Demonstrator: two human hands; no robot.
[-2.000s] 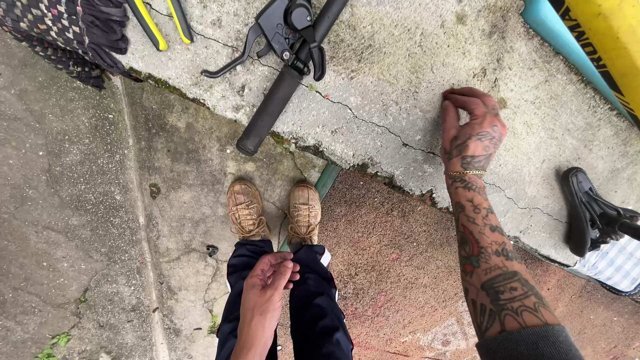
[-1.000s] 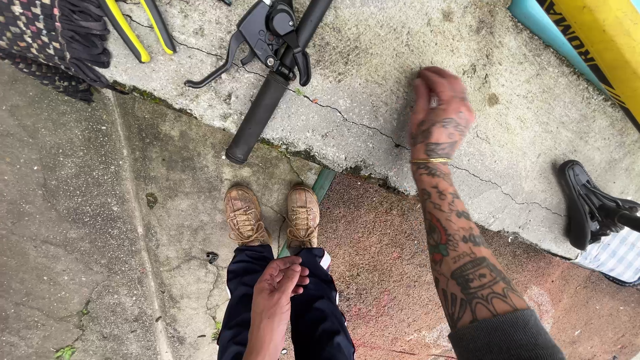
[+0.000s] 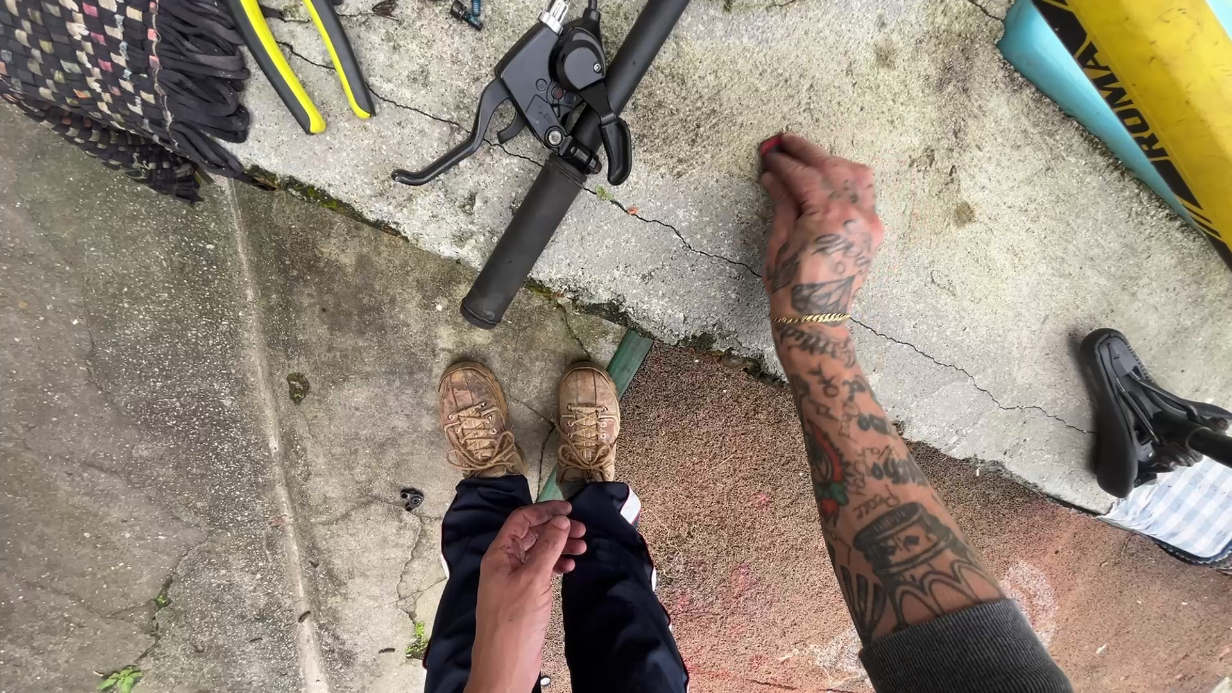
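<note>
My right hand (image 3: 823,217), with a tattooed forearm and a thin gold bracelet, is low over the pale concrete slab (image 3: 924,250). Its fingers are pinched on a small red thing (image 3: 770,144), mostly hidden by the fingertips. Left of this hand lies a black bicycle handlebar (image 3: 650,48) with a rubber grip (image 3: 525,245), a brake lever (image 3: 462,159) and a shifter (image 3: 582,72). My left hand (image 3: 527,558) is above my thighs, thumb and fingertips together. Whether something tiny is between them cannot be told.
Yellow-and-black tool handles (image 3: 279,63) lie beside a woven rug (image 3: 87,67) at the upper left. A yellow and turquoise object (image 3: 1145,77) stands at the upper right. A black bicycle part (image 3: 1121,414) sits near checked cloth (image 3: 1179,505). The cracked slab's edge rises beyond my shoes (image 3: 587,419).
My right hand has moved left across the slab, closer to the handlebar. The red thing now shows at its fingertips. My left hand stays above my thighs in much the same pose.
</note>
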